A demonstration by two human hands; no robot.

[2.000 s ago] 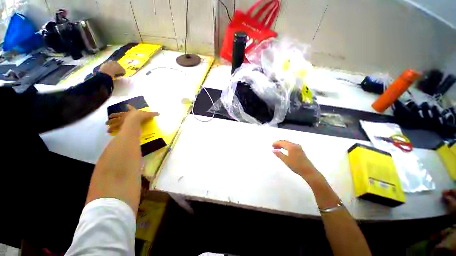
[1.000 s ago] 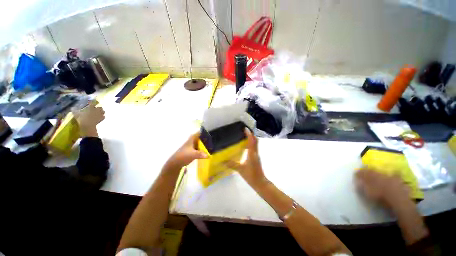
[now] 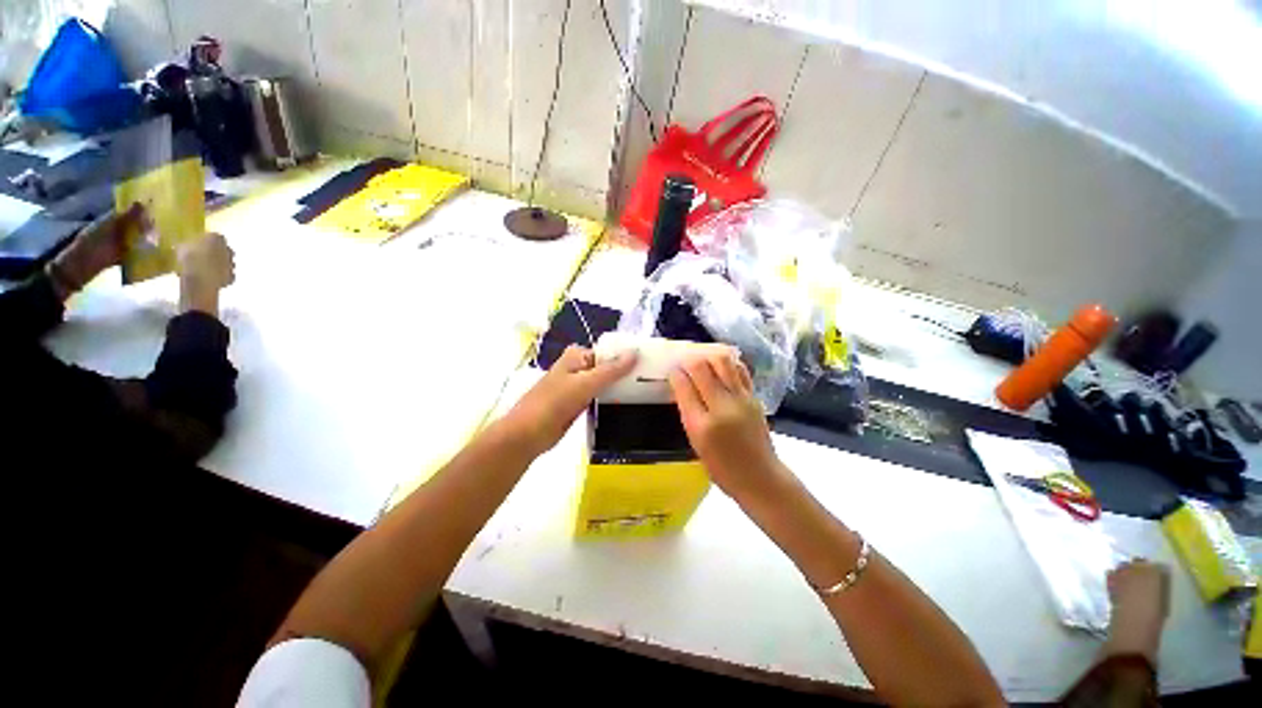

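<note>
A yellow carton with a black top band [image 3: 639, 495] stands upright on the white table in front of me. Its pale top flap [image 3: 662, 362] is raised at the back of the opening. My left hand [image 3: 565, 394] grips the left end of the flap. My right hand [image 3: 723, 415] has its fingers on the flap's right part. The carton's inside looks dark; its contents cannot be made out.
A crumpled clear bag [image 3: 747, 311] lies behind the carton, with a black cylinder [image 3: 671, 221] and red tote bag [image 3: 703, 173]. Scissors [image 3: 1068, 495] lie on flat plastic bags [image 3: 1038, 533] at right. A left neighbour holds a yellow carton [image 3: 162, 219]. Another person's hand [image 3: 1138, 598] is at right.
The carton was first flat under my left hand, then held up open; now it stands on the table with both hands on its flap. The carton at right has left its place by the flat bags.
</note>
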